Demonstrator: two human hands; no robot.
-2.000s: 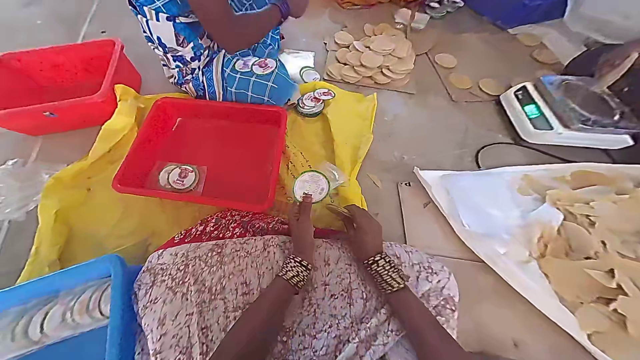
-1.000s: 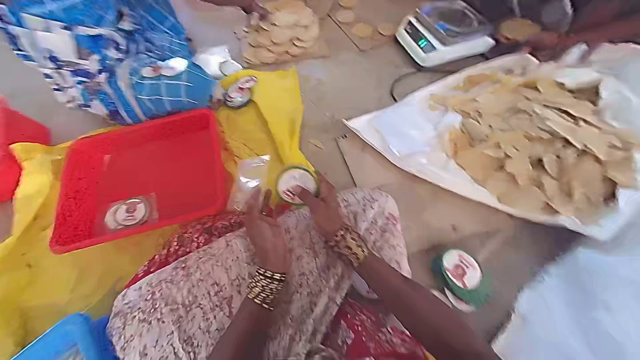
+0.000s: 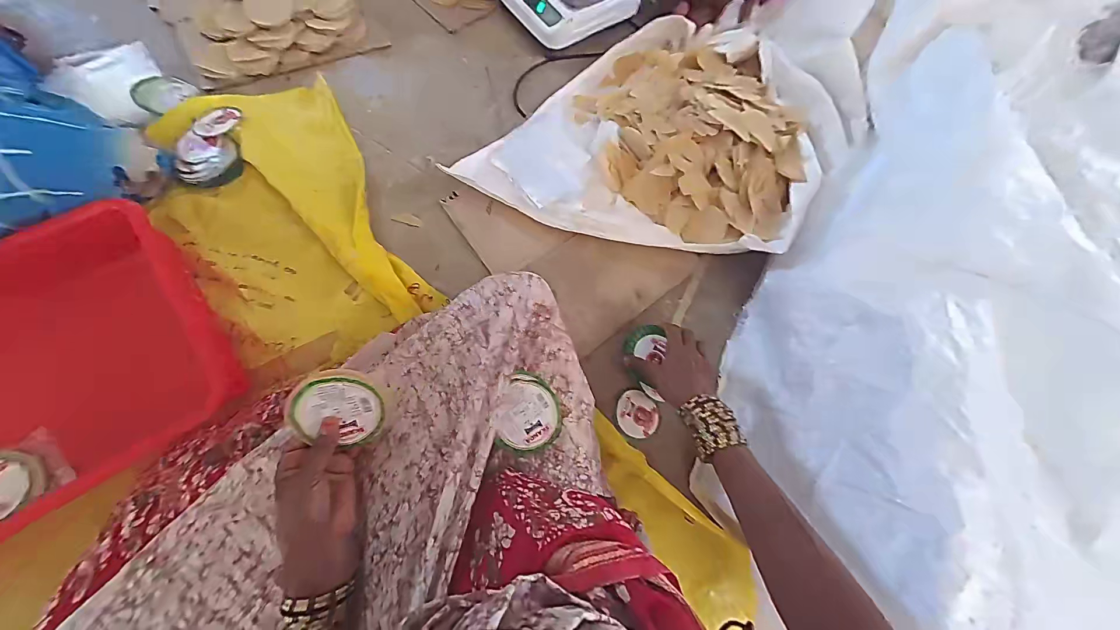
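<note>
My left hand [image 3: 319,499], with bangles at the wrist, holds a round pack [image 3: 337,409] of flat discs topped by a green-rimmed printed label, thumb or finger on its face. Another round green-rimmed label [image 3: 528,413] lies on the patterned cloth over my lap. At the right, my right hand [image 3: 682,367] reaches down to a stack of round green-edged labels [image 3: 646,343] on the floor; its fingertips are partly hidden, so its grip cannot be told. Just below that hand lies a smaller round label [image 3: 637,414] with red and white print.
A red plastic tray [image 3: 105,350] stands at left, a packed disc [image 3: 16,483] inside, on a yellow sheet [image 3: 280,262]. Broken thin tan discs [image 3: 700,149] fill a white sack [image 3: 525,197]. A digital scale [image 3: 569,22] is at the top; white plastic sheeting [image 3: 945,350] covers the right.
My right hand has moved from the round pack to the labels on the floor at right. The pack is now in my left hand. The view has shifted to the right.
</note>
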